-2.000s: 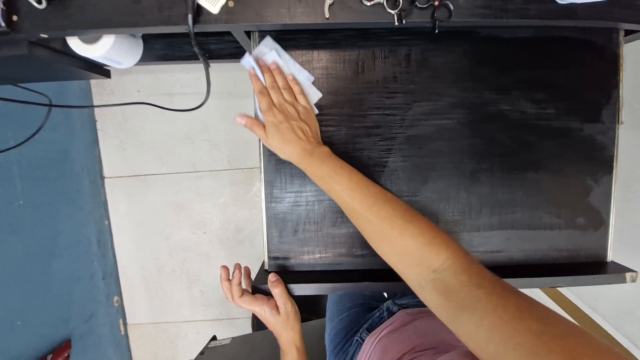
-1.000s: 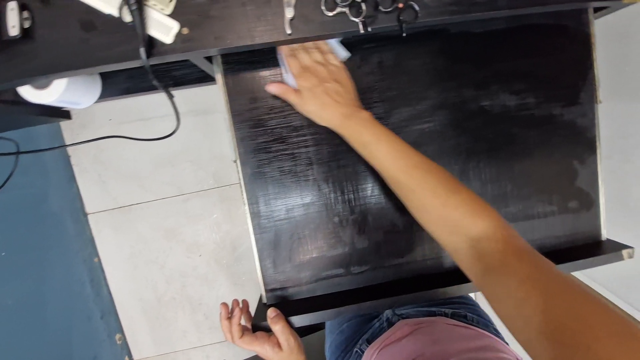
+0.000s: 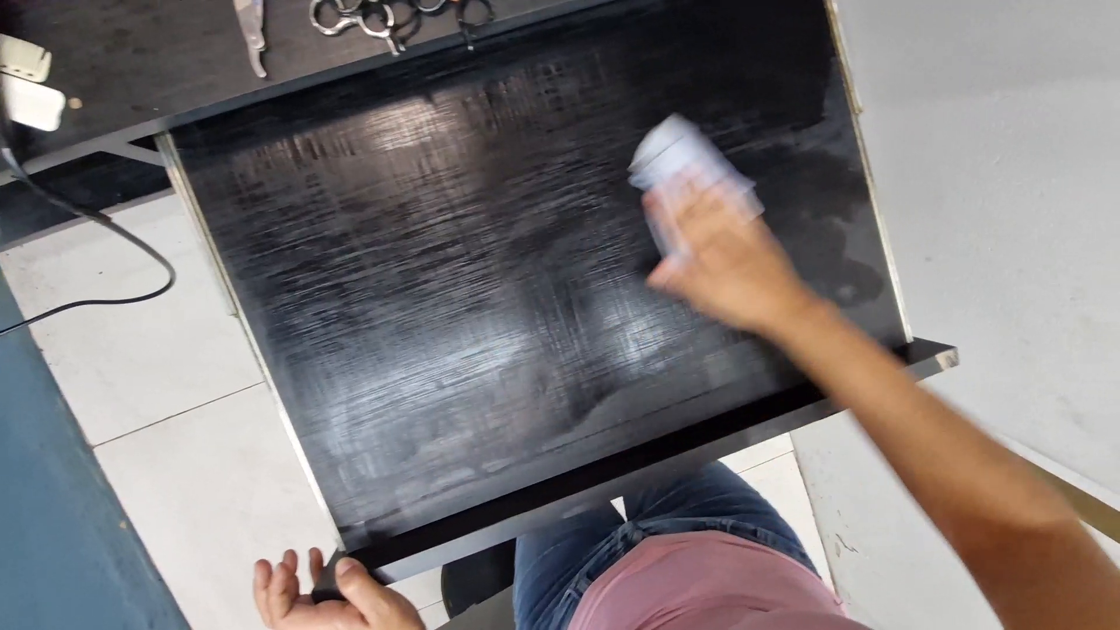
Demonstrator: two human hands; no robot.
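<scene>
A wide black pull-out tray with wet-looking streaks extends from under a dark desk. Over its right part is my right hand, blurred, holding a folded white cloth or paper wipe against the surface. Damp patches show near the tray's right edge. At the tray's front left corner my left hand rests with its thumb against the raised front edge and its other fingers curled at the corner; how firmly it grips is partly hidden.
On the desk above lie several scissors, a razor-like tool and white plastic pieces. A black cable hangs at the left. A pale wall stands right of the tray.
My right hand has moved with the white wipe from the tray's back left to its right part. My left hand stays at the front left corner. The view has shifted and tilted.
</scene>
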